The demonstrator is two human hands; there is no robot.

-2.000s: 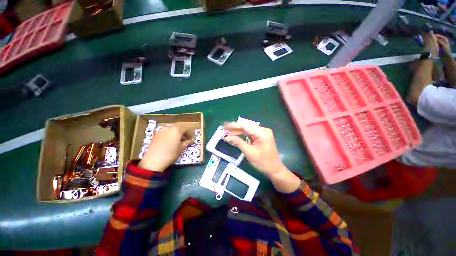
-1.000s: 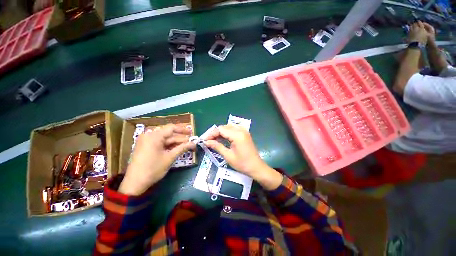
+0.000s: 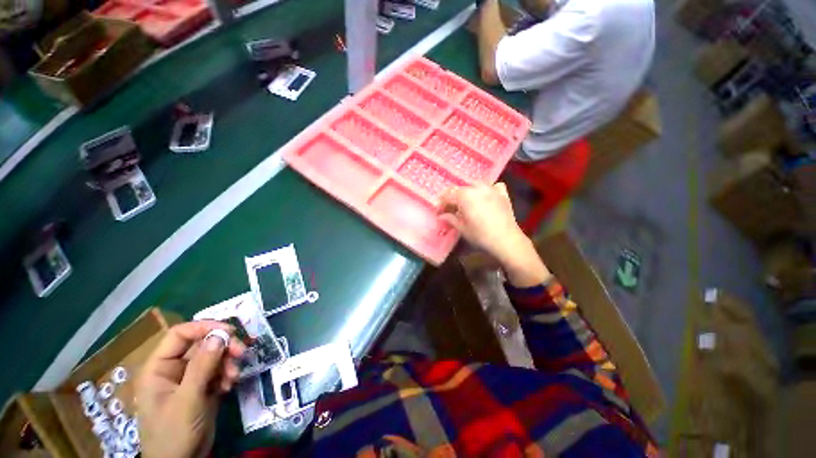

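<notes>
My left hand point(image 3: 185, 380) is at the lower left and holds a white frame point(image 3: 255, 335) with a white ring point(image 3: 216, 338) by the thumb. My right hand point(image 3: 483, 217) reaches to the near cells of the pink tray point(image 3: 385, 207), fingertips together over a cell; whether they pinch a tiny part cannot be told. Another white frame point(image 3: 298, 284) lies just beyond the left hand, with a ring at its corner. More white frames point(image 3: 338, 367) lie by my body, partly under the held one. A loose ring point(image 3: 323, 418) shows against my shirt.
A cardboard box with white rings point(image 3: 107, 416) stands at the lower left. Partly assembled units point(image 3: 132, 195) lie on the belt, beyond the white line. A metal post point(image 3: 361, 45) rises behind the tray. A person in a white shirt point(image 3: 582, 63) sits beyond it. An open carton point(image 3: 582, 313) stands at the right.
The view has swung right. My hands have separated: the right has moved from the ring at the frame to the pink tray, while the left keeps the frame.
</notes>
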